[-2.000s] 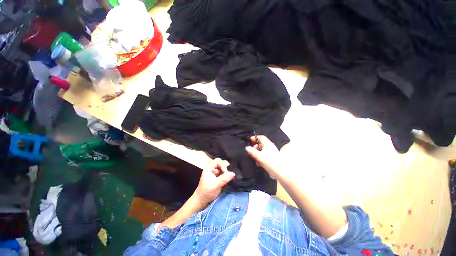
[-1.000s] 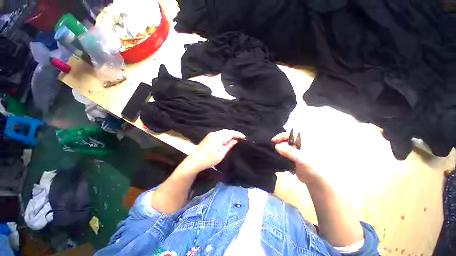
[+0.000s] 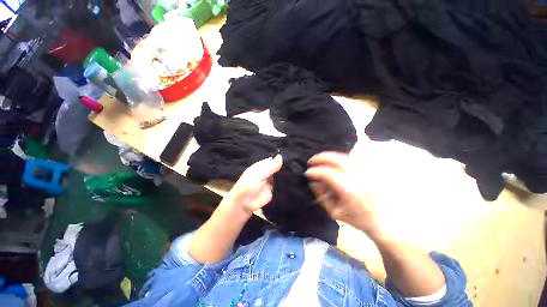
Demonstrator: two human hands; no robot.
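A black garment [image 3: 300,210] lies bunched at the table's near edge and hangs over it toward my lap. My left hand [image 3: 255,184] is on its left side, thumb and fingers closed on the black cloth. My right hand [image 3: 339,189] is over its right side, blurred, with curled fingers. A thin, faint shape shows under the right fingers; it looks like the thread snips [image 3: 324,196], but their blades are not clear. More black cloth [image 3: 312,111] curves across the table beyond my hands.
A large black garment pile [image 3: 420,54] covers the far side. A smartphone [image 3: 177,144] lies at the left edge. A red round tin [image 3: 189,82] and a clear plastic bag [image 3: 139,90] stand at the far left. A blue stool [image 3: 47,175] is on the floor.
The snips stood out beyond my right fingers and are now barely visible. My right hand has moved inward over the garment. My left hand has turned more upright. The view has shifted slightly.
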